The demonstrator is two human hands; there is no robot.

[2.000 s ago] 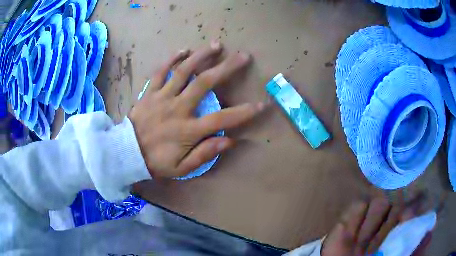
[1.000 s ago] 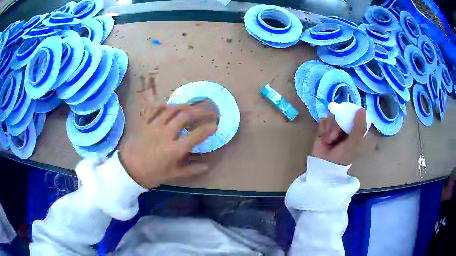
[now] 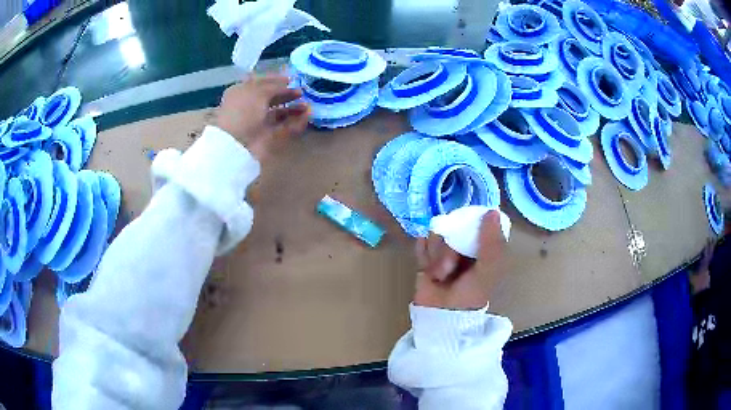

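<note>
My left hand is at the far side of the board, fingers apart and slightly curled. It is beside the left edge of a small stack of pale blue flanged rings; whether the fingertips touch it is unclear. My right hand is closed around a white glue bottle, its blue tip pointing left, over the near side of more flanged rings. The teal-and-white stick lies on the brown board between my hands.
Many flanged rings are piled at left and at right. A crumpled white tissue or glove lies on the dark-green surface beyond the board. Blue crates stand below the near edge. Part of another person shows at far right.
The view has shifted right. My left hand has moved from the flanged ring mid-board to the far-side stack, and that ring no longer lies mid-board. My right hand still holds the bottle.
</note>
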